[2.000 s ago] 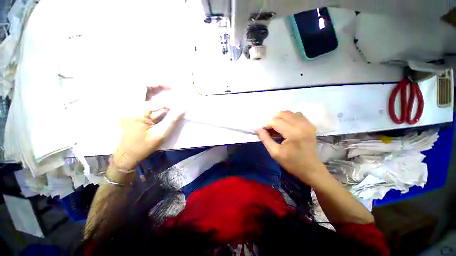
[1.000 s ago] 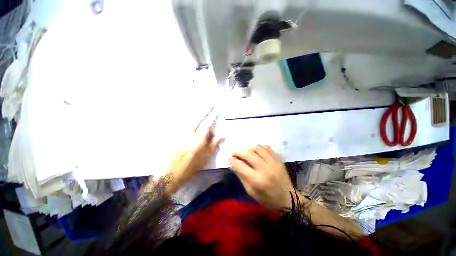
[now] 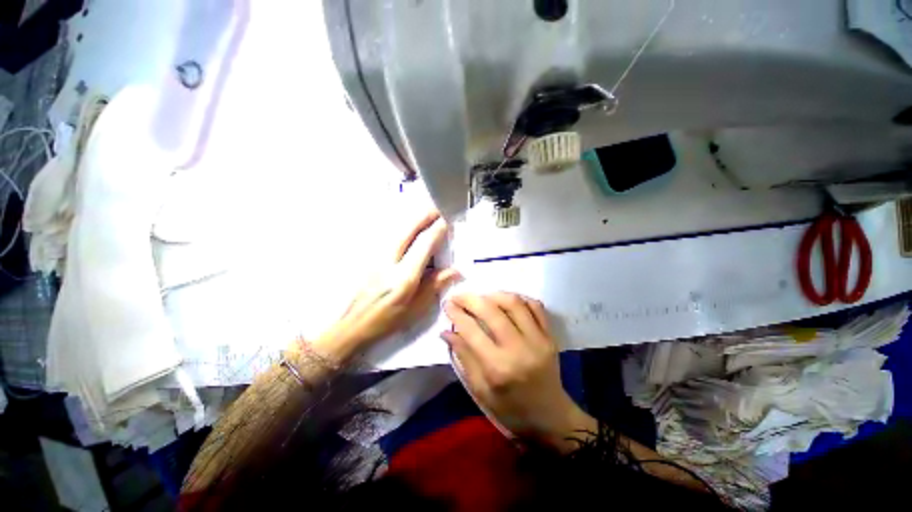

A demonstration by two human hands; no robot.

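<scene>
A narrow white fabric piece (image 3: 470, 385) runs from near the needle down past the table's front edge, beside my right hand. My right hand (image 3: 508, 350) holds it between thumb and fingers just in front of the machine head. My left hand (image 3: 395, 292) lies flat at its left, fingertips under the machine head (image 3: 430, 100). The glare hides the fabric edge under my left fingers. The needle and presser foot are mostly hidden by the head and bright light. The ribbed tension knob (image 3: 555, 151) shows on the head.
Red-handled scissors (image 3: 833, 262) lie at the right of the table (image 3: 650, 290). A teal-edged phone (image 3: 636, 164) lies under the machine arm. A stack of pale cut pieces (image 3: 110, 300) stands at left. A crumpled white heap (image 3: 760, 400) lies below the right table edge.
Both hands have come together at the needle area from farther apart, the right hand moving left. The view has shifted, showing more of the machine head.
</scene>
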